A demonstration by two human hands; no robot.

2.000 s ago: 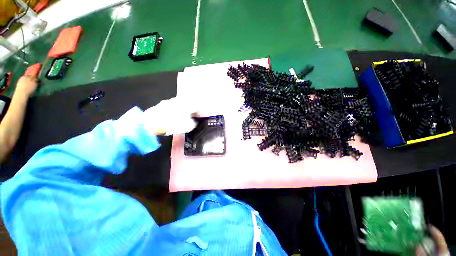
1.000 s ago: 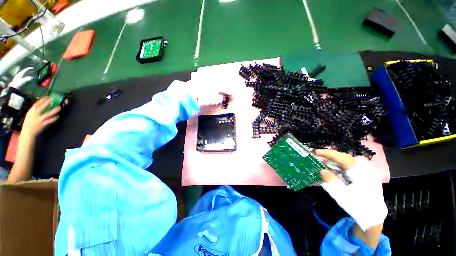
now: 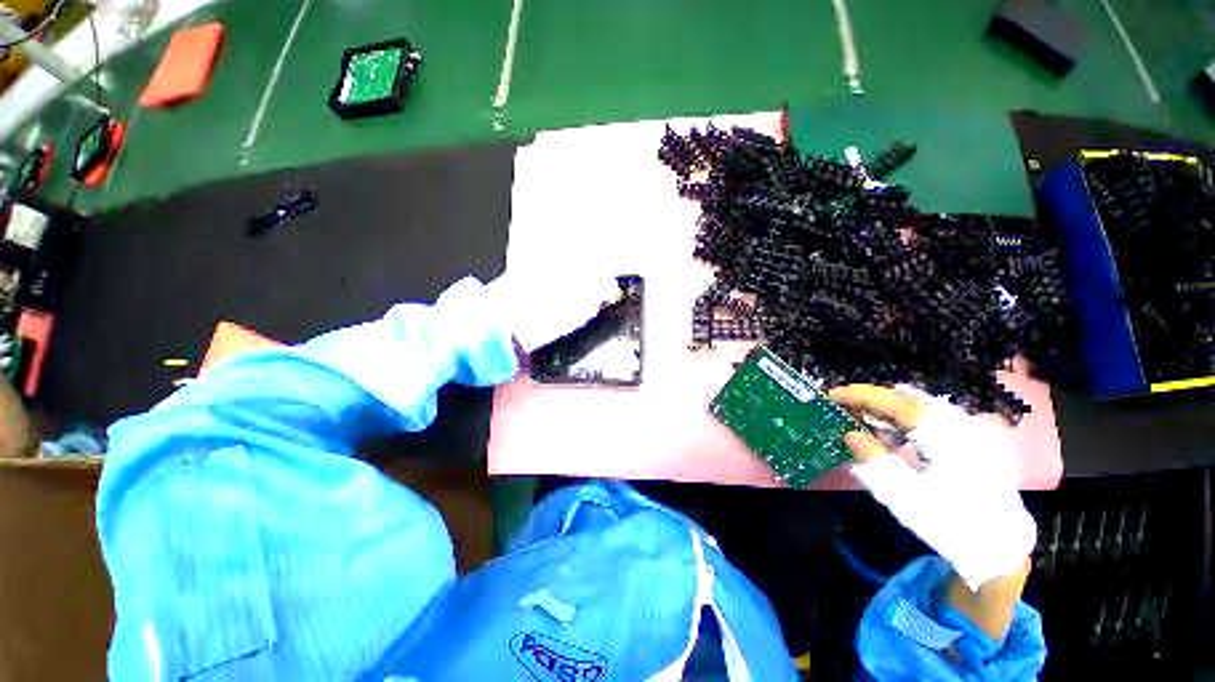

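Note:
My gloved left hand (image 3: 553,313) is over the left part of the black plastic housing (image 3: 616,357) on the pink work sheet (image 3: 666,446). A black toothed plastic strip (image 3: 586,340) shows at its fingers, slanting across the housing; the fingertips blend into the white glare. My right hand (image 3: 933,466), in a white glove with bare fingertips, grips a green circuit board (image 3: 784,416) by its right edge, tilted above the front of the sheet. A tangled heap of black toothed strips (image 3: 853,267) lies just beyond the board.
A blue and yellow parts box (image 3: 1103,293) full of strips stands at the right. A boarded housing (image 3: 375,77) and a closed black block (image 3: 1031,36) are on the green belt (image 3: 640,60). A black bin (image 3: 1113,573) is lower right, a cardboard carton (image 3: 47,560) lower left.
My right hand has brought the circuit board from the lower right bin area to the front of the sheet. My left hand has moved from beside the heap back over the housing with a strip.

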